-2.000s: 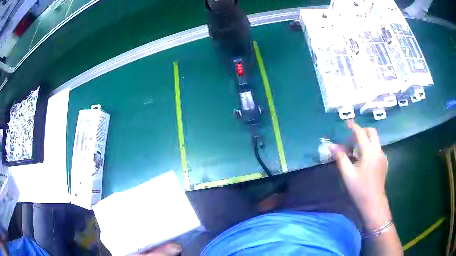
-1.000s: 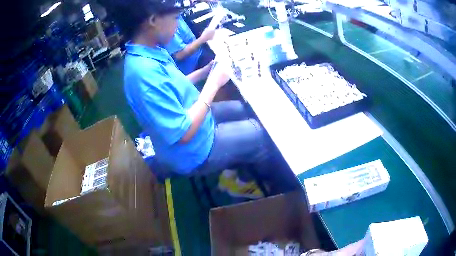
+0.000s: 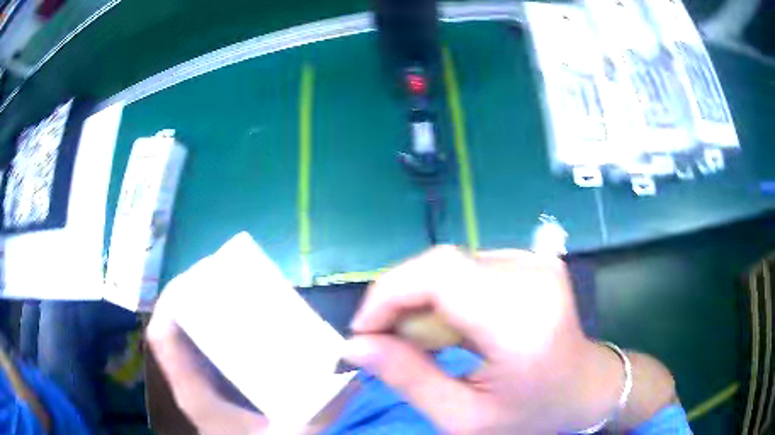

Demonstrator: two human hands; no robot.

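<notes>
A white retail carton (image 3: 255,327) is held up close in front of me, its blank end facing up. My left hand (image 3: 191,378) grips it around the left side and below. My right hand (image 3: 484,327) is closed around a small tan-yellow tool (image 3: 429,330), mostly hidden in the fist. Its fingertips are at the carton's right edge; whether the tool touches the carton is blurred.
A heat gun (image 3: 421,127) lies mid-bench, its cord toward me. Overlapping white cartons (image 3: 654,93) lie at right, tabs facing me, with a small white piece (image 3: 551,235) below. Another carton (image 3: 146,221), a white sheet (image 3: 93,183) and a parts tray (image 3: 38,170) are at left.
The view has swung back from the co-worker and floor boxes to the bench. My right hand, near the stack two seconds ago, now holds the tan tool at the carton.
</notes>
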